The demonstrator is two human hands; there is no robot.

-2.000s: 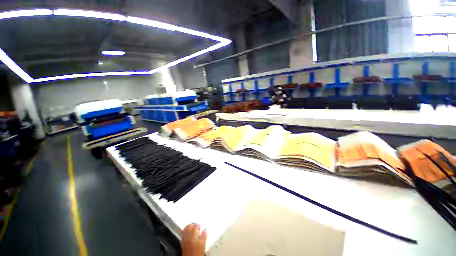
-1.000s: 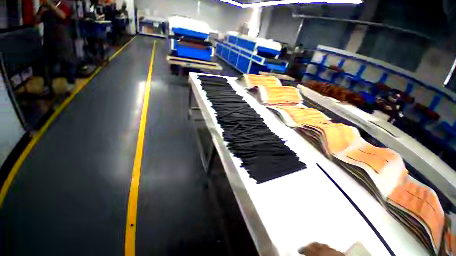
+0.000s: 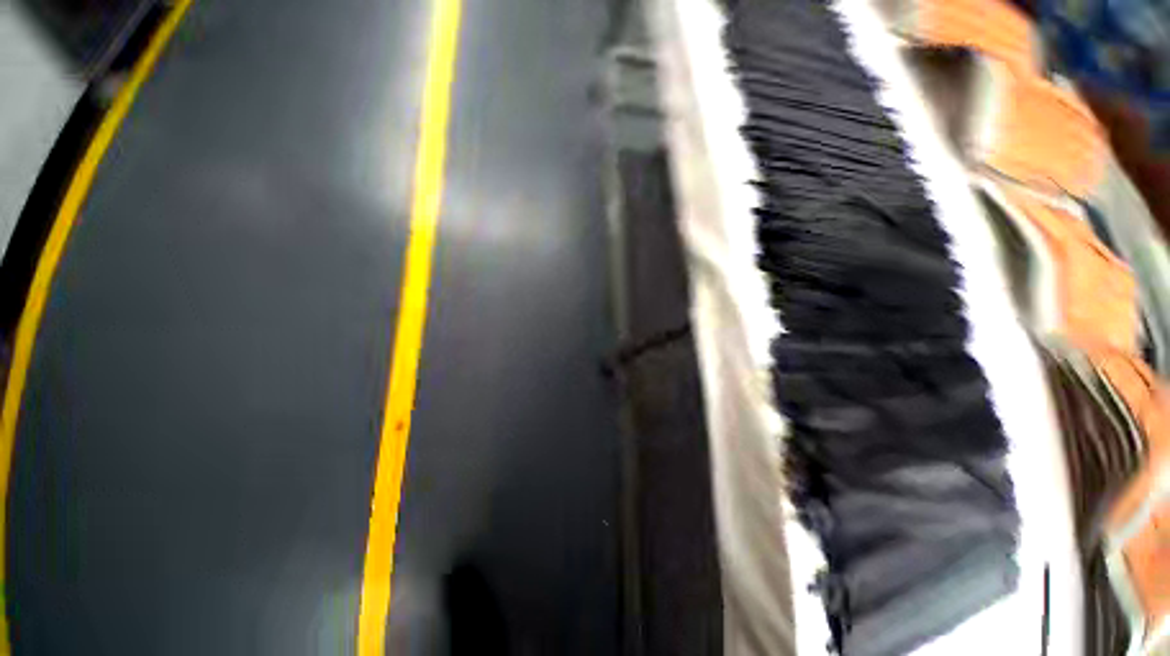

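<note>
No hand is in the picture. Many long narrow black strips (image 3: 866, 256) lie side by side, crosswise, in a long row on the white table cover (image 3: 1052, 449). The row runs from the top of the picture down to its lower right. The strips are blurred, and the near end of the row looks greyish and shiny. A thin dark line at the bottom right edge may be the end of a single strip (image 3: 1046, 609); it is too small to tell.
Stacked sheets with orange pieces (image 3: 1084, 276) lie along the table's right side. The table's pale left edge (image 3: 738, 423) drops to a dark underside. The grey floor (image 3: 257, 320) with yellow lines (image 3: 413, 276) fills the left. A dark shape is at the bottom.
The view has turned downward and moved along the table, so the strip row is nearer. The hand seen at the table edge before is out of the picture.
</note>
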